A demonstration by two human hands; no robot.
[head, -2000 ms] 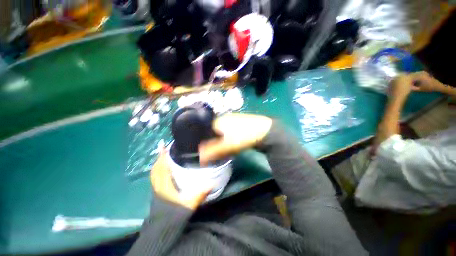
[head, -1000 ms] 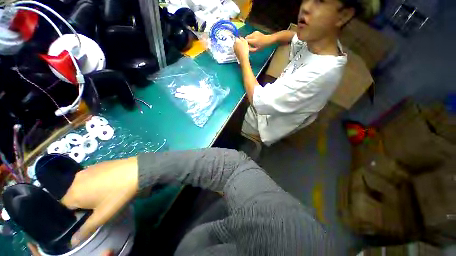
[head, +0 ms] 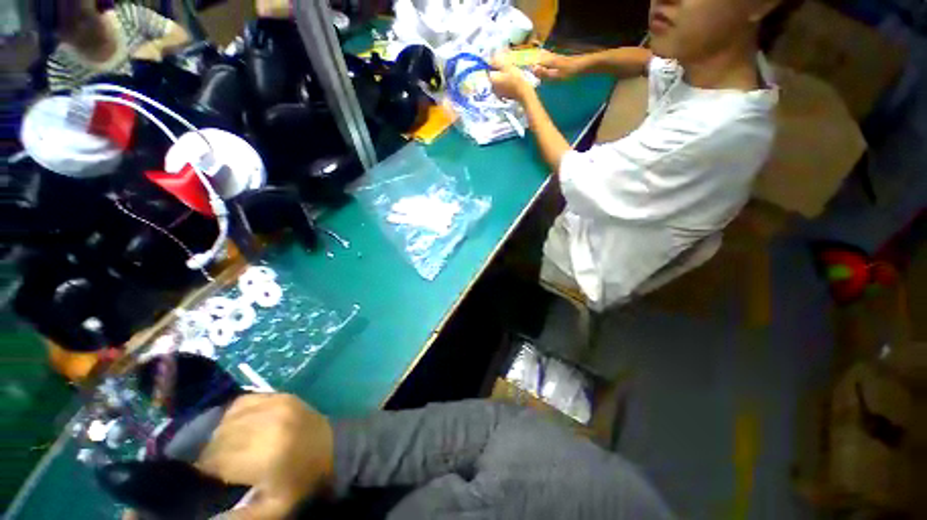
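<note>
My right hand [head: 269,452] is low at the left, fingers bent over a black shell [head: 168,490] that the bottom edge cuts off. A second dark curved part [head: 198,384] stands just behind the fingers. Thin coloured wires show beside it. The fingertips are blurred and partly hidden. The white housing is almost wholly out of the picture. My left hand is not in view. White rings [head: 241,313] lie in a group on a clear dimpled sheet [head: 305,340] beyond my hand.
Two white units with red pieces [head: 186,190] and white cables lie on a heap of black shells [head: 280,127]. A clear bag [head: 425,218] with white pieces lies on the green bench [head: 391,325]. A seated person in white [head: 661,173] handles blue cable. A metal post [head: 335,81] rises behind the bench.
The view has swung right, then slightly back. The black shell and my right hand sit lower in the picture, and the white housing and my left fingers have dropped out of sight.
</note>
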